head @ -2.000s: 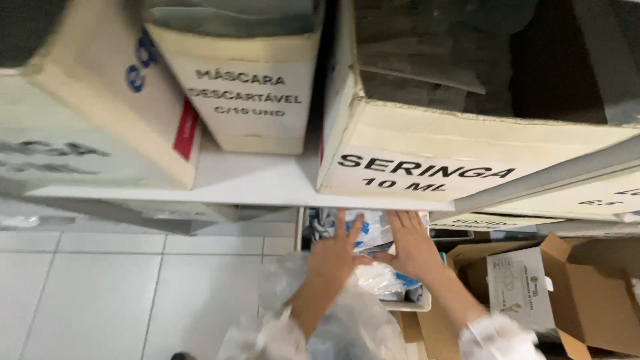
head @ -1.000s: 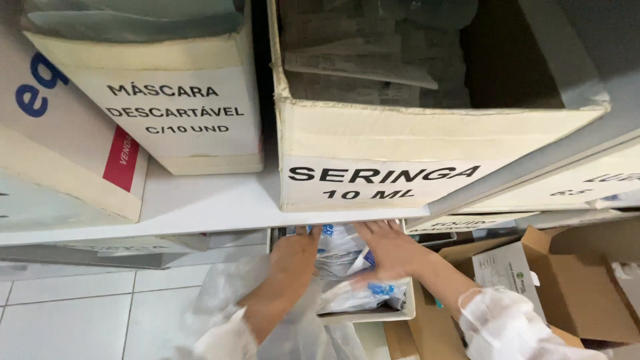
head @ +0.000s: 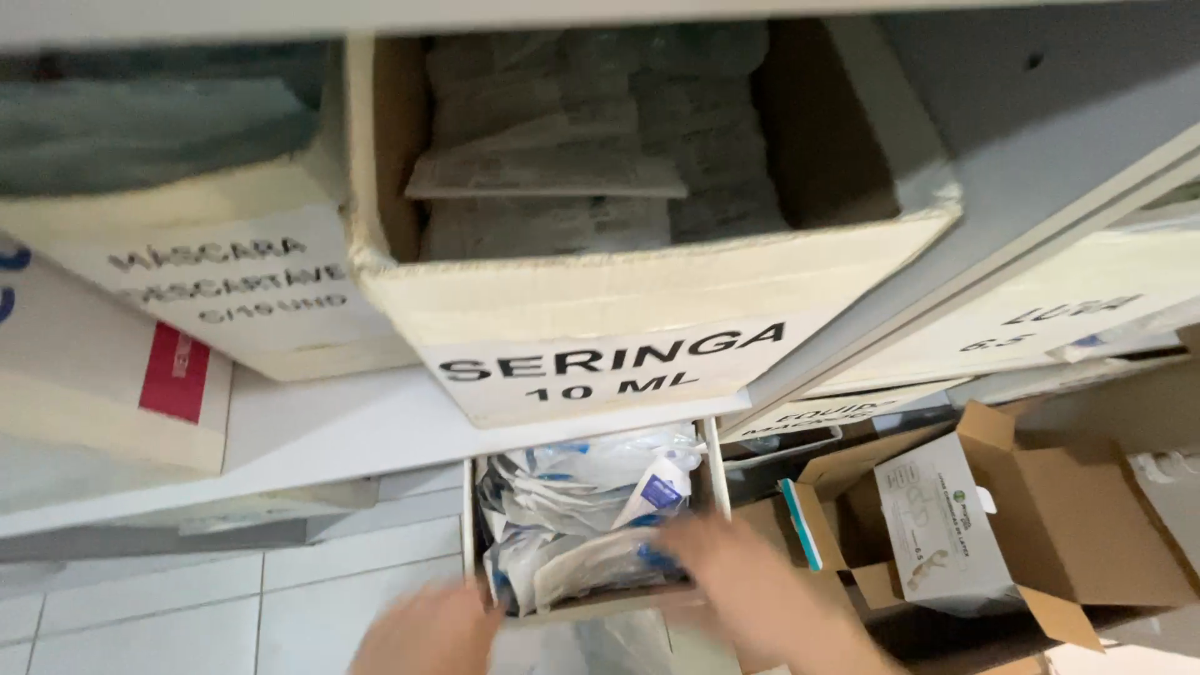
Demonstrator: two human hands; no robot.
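Observation:
Below the shelf a white box point(head: 711, 478) juts out, filled with clear plastic-wrapped packets point(head: 572, 487), some with blue parts. My left hand point(head: 436, 623) is at the box's near left corner, blurred, its fingers against or close to the rim. Over the box's near right part is my right hand point(head: 712, 558), also blurred, its fingertips at the packets and blue pieces there. Whether either hand grips anything cannot be made out. Part of a clear plastic bag point(head: 609, 645) shows beneath the box, between my forearms.
A box of wrapped syringes point(head: 609, 295) and a box of disposable masks point(head: 272, 272) stand on the white shelf point(head: 328, 441) above my hands. To the right, an open cardboard carton point(head: 1059, 525) holds a white glove box point(head: 937, 525). White floor tiles point(head: 169, 600) lie at lower left.
My hands have moved from the packets' far side back toward the near edge of the box, and more of the packets shows. The view has shifted closer to the syringe box.

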